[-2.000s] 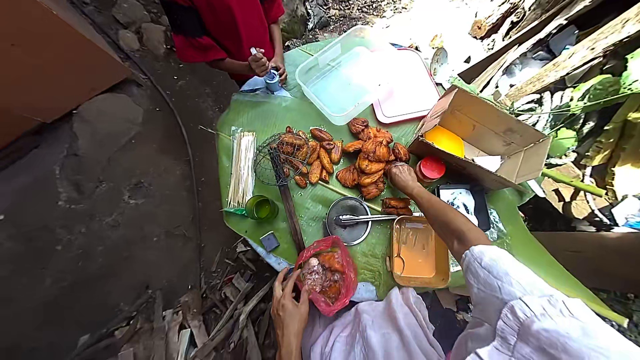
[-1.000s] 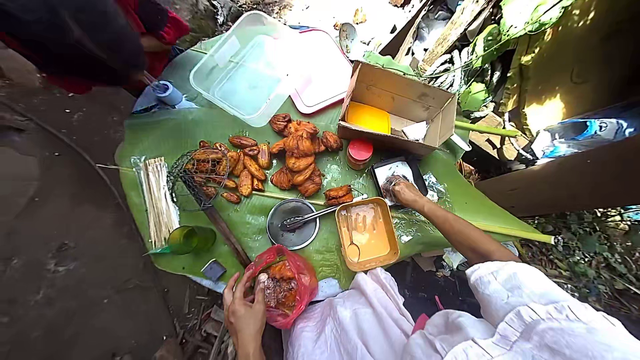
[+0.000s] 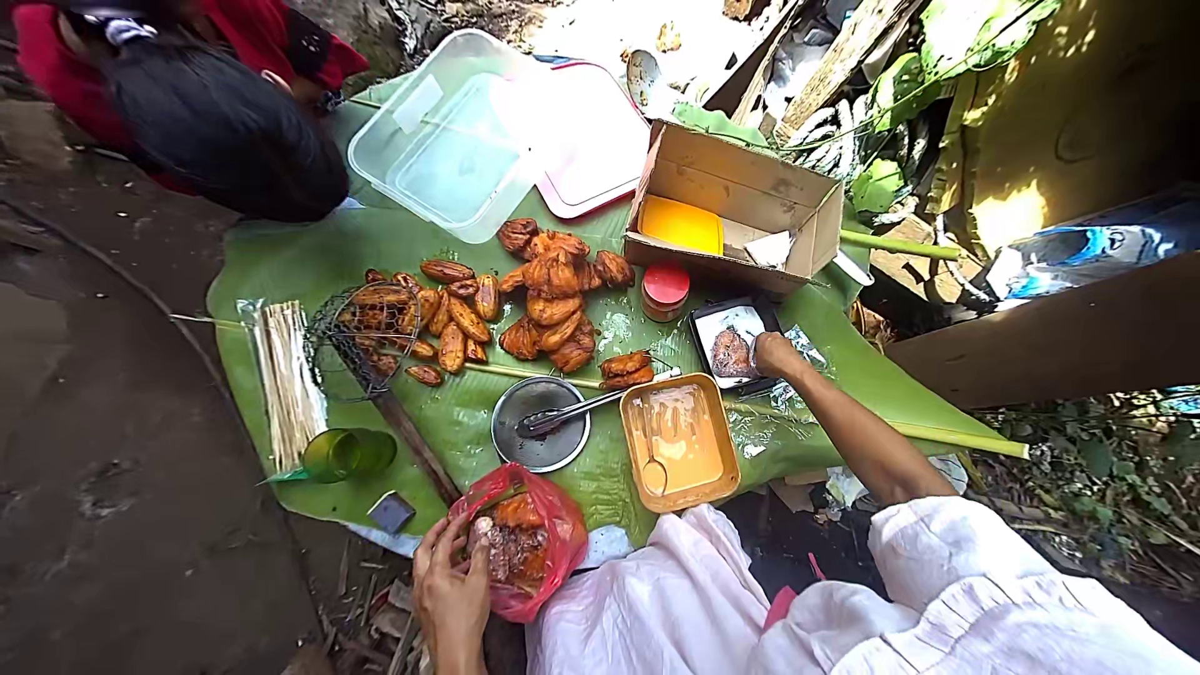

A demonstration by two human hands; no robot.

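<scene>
My left hand point(image 3: 453, 577) grips the rim of a red plastic bag point(image 3: 560, 525) that holds fried pieces, some coated white. On the right, my right hand point(image 3: 776, 356) holds a brown fried piece point(image 3: 731, 353) by its edge, over white powder in a black tray point(image 3: 705, 328). Beside that tray lie two fried pieces point(image 3: 626, 369), and below them stands an orange-rimmed container of orange batter point(image 3: 723, 450) with a spoon in it. Metal tongs point(image 3: 572, 411) rest across a round metal bowl point(image 3: 506, 412). A larger pile of fried pieces point(image 3: 553, 291) lies on the banana leaf point(image 3: 600, 469).
A wire skimmer point(image 3: 367, 342) sits by fried bananas point(image 3: 464, 319). Wooden skewers point(image 3: 284, 375), a green glass point(image 3: 361, 454), a red-lidded jar point(image 3: 665, 294), a cardboard box point(image 3: 731, 187) and a clear plastic container point(image 3: 450, 141) are around. Another person point(image 3: 220, 122) leans in at upper left.
My right hand has gone from the fried pile to the black tray, where a fried piece now shows in the powder. The other person's head has come into view over the leaf. The view has shifted right.
</scene>
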